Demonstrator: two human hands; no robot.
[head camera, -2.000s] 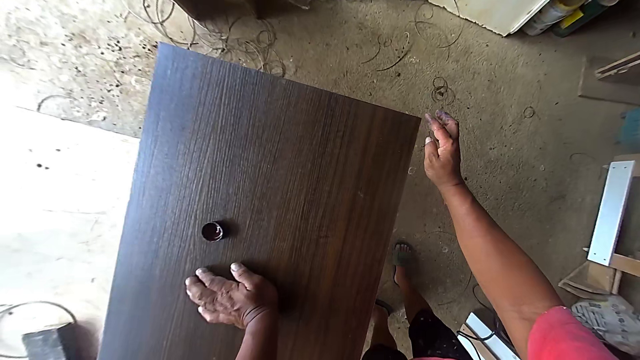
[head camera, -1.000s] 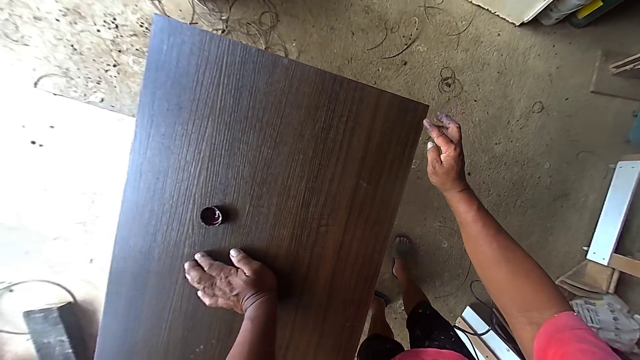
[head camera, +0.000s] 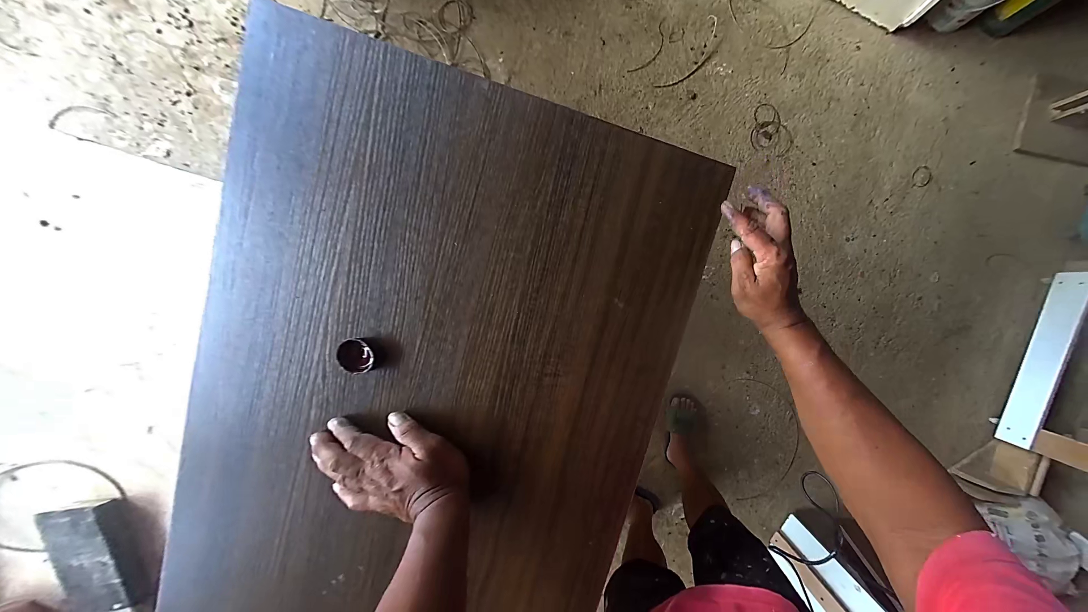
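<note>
A dark wood-grain panel (head camera: 510, 280) fills the middle of the head view. My left hand (head camera: 395, 463) lies palm down on it with the fingers spread, holding nothing. Just above that hand stands a small round cap or cup (head camera: 355, 355) with dark reddish stuff inside. My right hand (head camera: 765, 263) is at the panel's right edge, close to its upper right corner, with bent fingers whose tips look stained. The index fingertip is at the edge; whether it touches, and whether anything thin is between the fingers, I cannot tell.
Thin curled edge strips (head camera: 442, 25) lie on the concrete floor (head camera: 875, 255) beyond the panel. A white board (head camera: 102, 280) and a dark block (head camera: 89, 552) are at left. White-faced boards (head camera: 1041, 365) and a cable (head camera: 820, 557) lie at right, near my feet.
</note>
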